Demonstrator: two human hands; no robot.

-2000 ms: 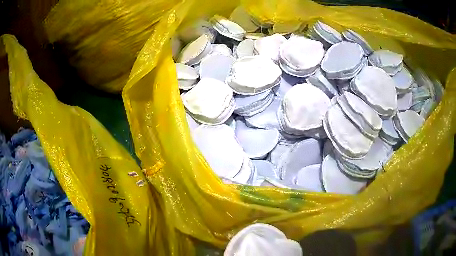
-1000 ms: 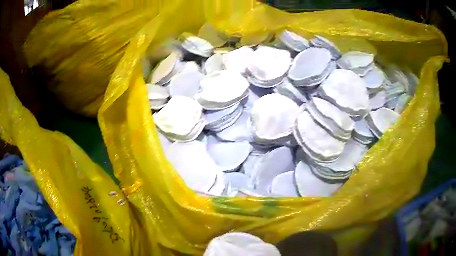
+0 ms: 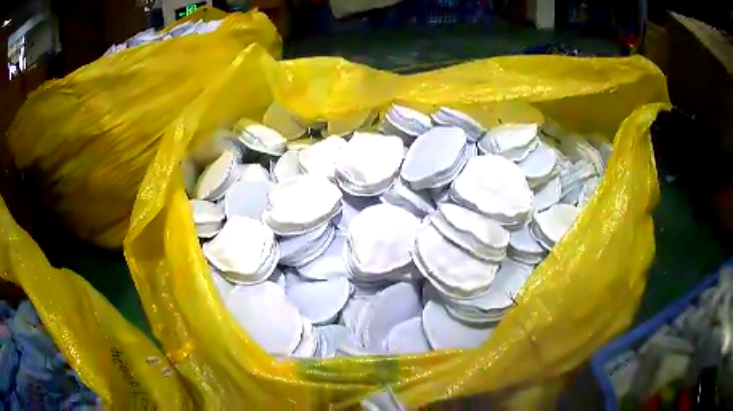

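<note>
Many flat white to pale grey-blue sewn oval pieces lie in loose stacks inside a wide-open yellow woven sack. Their edges look like rough seams. A small bit of a white piece shows at the bottom edge of the picture, just outside the sack's near rim; most of it is cut off. Neither of my hands can be seen, so what holds that piece, if anything, is hidden.
A second bulging yellow sack with pale pieces on top stands behind left. Pale blue plush parts lie at lower left beside a yellow flap. A blue crate with white pieces is at lower right. A brown carton stands upper right.
The view has tilted up, so the sack sits lower and further left, and the floor behind shows. The white piece at the bottom has mostly dropped out of the picture.
</note>
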